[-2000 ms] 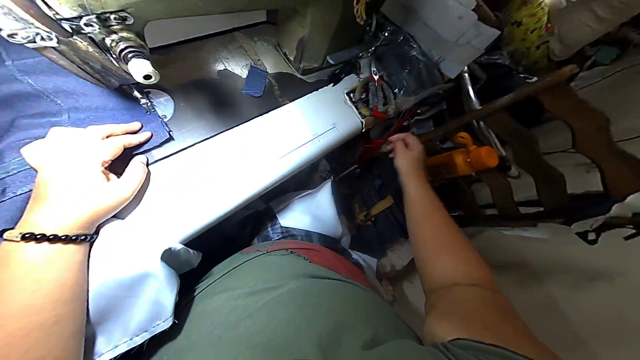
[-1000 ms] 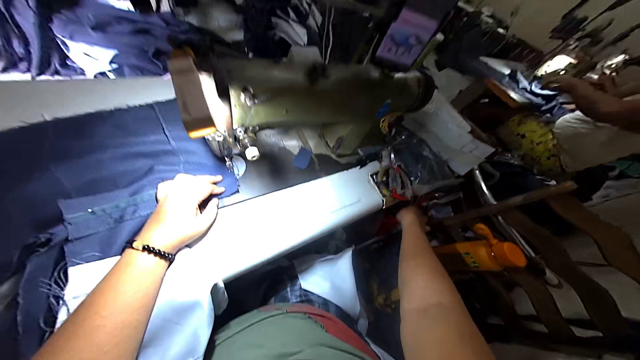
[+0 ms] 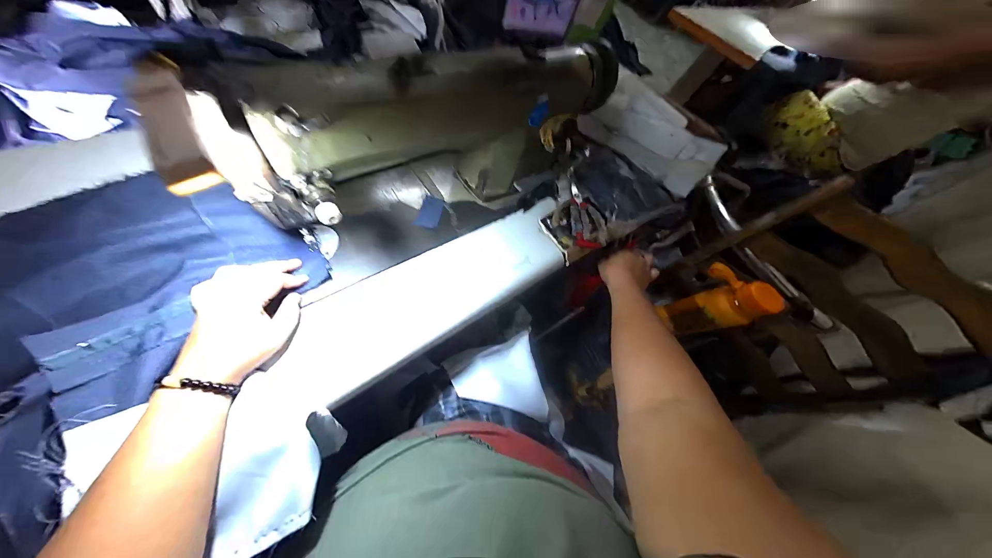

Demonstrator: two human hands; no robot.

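Note:
My left hand (image 3: 244, 314) lies on dark blue denim fabric (image 3: 147, 256), just below the needle and presser foot area of a green industrial sewing machine (image 3: 403, 108). Its thumb and fingers are apart, and it presses the cloth near the white table edge (image 3: 434, 287). My right hand (image 3: 628, 270) is at the right end of that edge, beside red-handled tools (image 3: 585, 225). Its fingers are bent and blurred, and whether they hold anything cannot be told. A small blue fabric scrap (image 3: 430, 211) lies on the machine bed.
An orange bottle (image 3: 725, 304) lies right of my right forearm, near a wooden slatted chair (image 3: 868, 310) and a metal tube (image 3: 721, 205). A lit screen (image 3: 539, 15) stands behind the machine. Another person's blurred arm (image 3: 883, 39) shows at the upper right.
The view has swung up to take in more of the machine and the area behind it. My left hand remains on the denim, and my right hand stays near the red-handled tools.

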